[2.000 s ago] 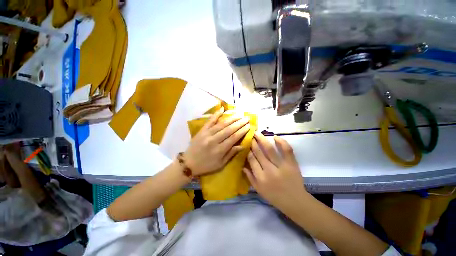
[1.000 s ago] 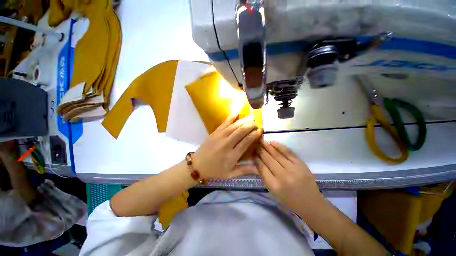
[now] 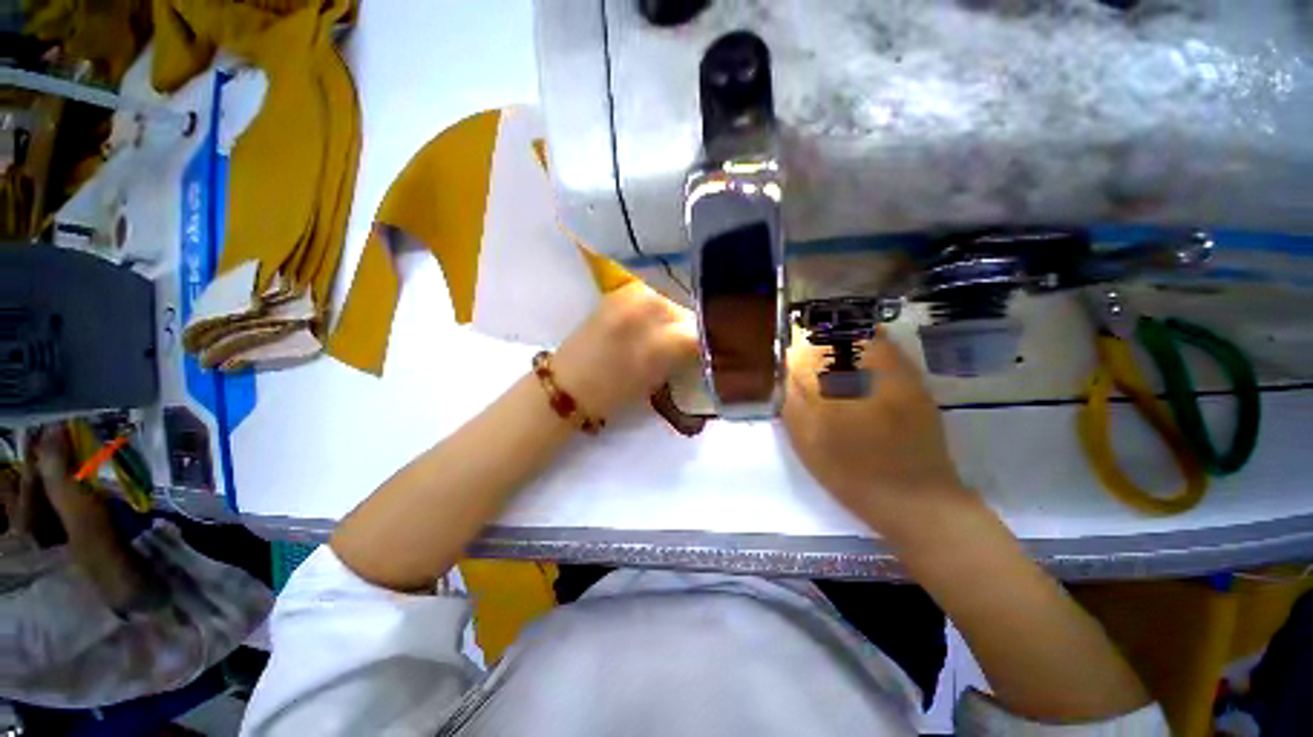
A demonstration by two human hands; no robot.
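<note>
A mustard cut panel [image 3: 439, 195] with a white-faced part [image 3: 521, 252] lies left of the sewing machine head [image 3: 922, 130], its right end running under the head. My left hand [image 3: 631, 350] lies at the panel's lower right edge, with its fingers hidden behind the shiny curved metal cover [image 3: 737, 295]. My right hand [image 3: 871, 432] is right of the cover, partly behind the tension parts, with its fingertips hidden. The needle and presser foot are hidden. I cannot tell what either hand grips.
Scissors with a yellow and a green loop [image 3: 1145, 432] lie right of my right hand. A stack of mustard pieces [image 3: 281, 173] is at the left. The grey measuring strip [image 3: 1008, 554] edges the table. Another person's arm [image 3: 87, 533] shows at the lower left beside a neighbouring machine [image 3: 72, 338].
The machine head looms larger and now covers the sewing area. The mustard panel has shifted up and away from me. Both hands have moved in behind the metal parts, and their fingers have gone out of sight.
</note>
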